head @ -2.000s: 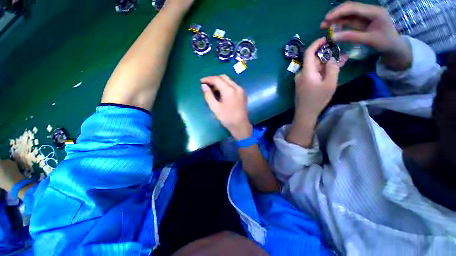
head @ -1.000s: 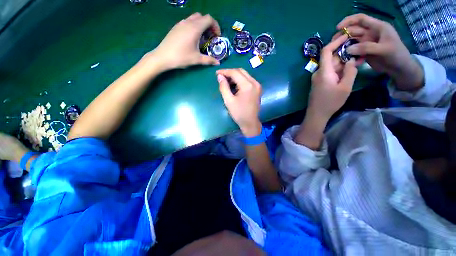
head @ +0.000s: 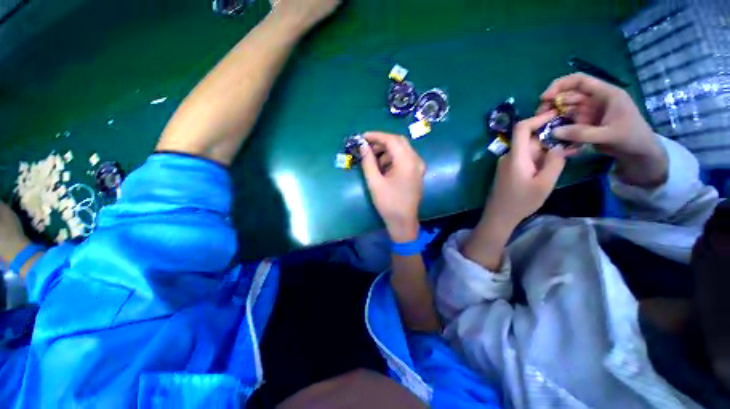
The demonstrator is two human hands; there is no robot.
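Observation:
My right hand [head: 394, 177], with a blue wrist band, pinches a round circuit board unit [head: 355, 147] between thumb and fingers low over the green bench. The unit's white and yellow tab points down-left. My left arm reaches up to the top edge, where my left hand [head: 307, 8] is cut off; whether it holds anything cannot be told. Two more round units [head: 402, 97] [head: 432, 105] lie side by side ahead of my right hand, one tab pointing up, the other down.
A person in a pale striped coat on the right holds a unit [head: 552, 132] in both hands. Another unit [head: 502, 117] lies beside them. Tweezers [head: 596, 70] and gridded trays [head: 680, 72] are at right. Cream bits [head: 44, 188], white cord and a unit [head: 109, 177] lie far left.
My left hand has gone from the row of units up to the top edge. My right hand, empty before, now holds a unit. Only two units remain in the row.

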